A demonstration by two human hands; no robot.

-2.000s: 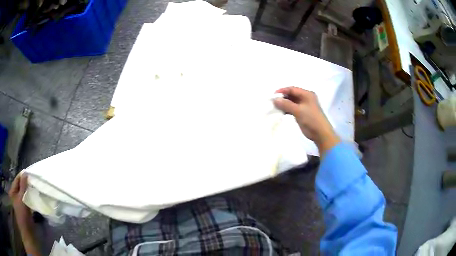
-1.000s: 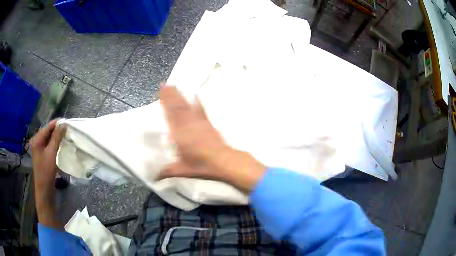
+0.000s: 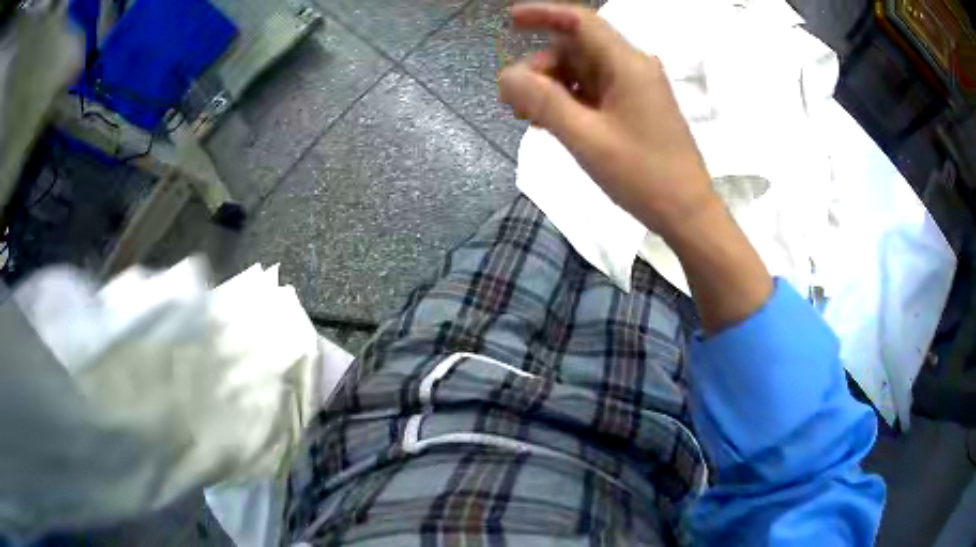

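Observation:
White garments (image 3: 749, 96) lie on the white covering sheet (image 3: 883, 267) at the upper right, bright and partly overexposed. My right hand (image 3: 615, 118) is raised above their left edge, thumb and index finger apart, with nothing seen in it. Another white garment (image 3: 150, 385), cream in its folds and blurred, is at the lower left beside my lap. The plaid apron (image 3: 514, 427) with white piping covers my lap. My left hand is not visible; whether the blurred cloth hides it cannot be told.
Speckled floor tiles (image 3: 375, 182) show between the left side and the stand. A blue crate (image 3: 161, 53) and a grey metal frame with dark cables stand at the upper left. A brown wooden piece (image 3: 931, 43) shows at the upper right.
The view has turned left and down. The cloth that lay across my lap has left it, and blurred white cloth shows at the lower left. My left hand has gone from sight; my right hand has lifted.

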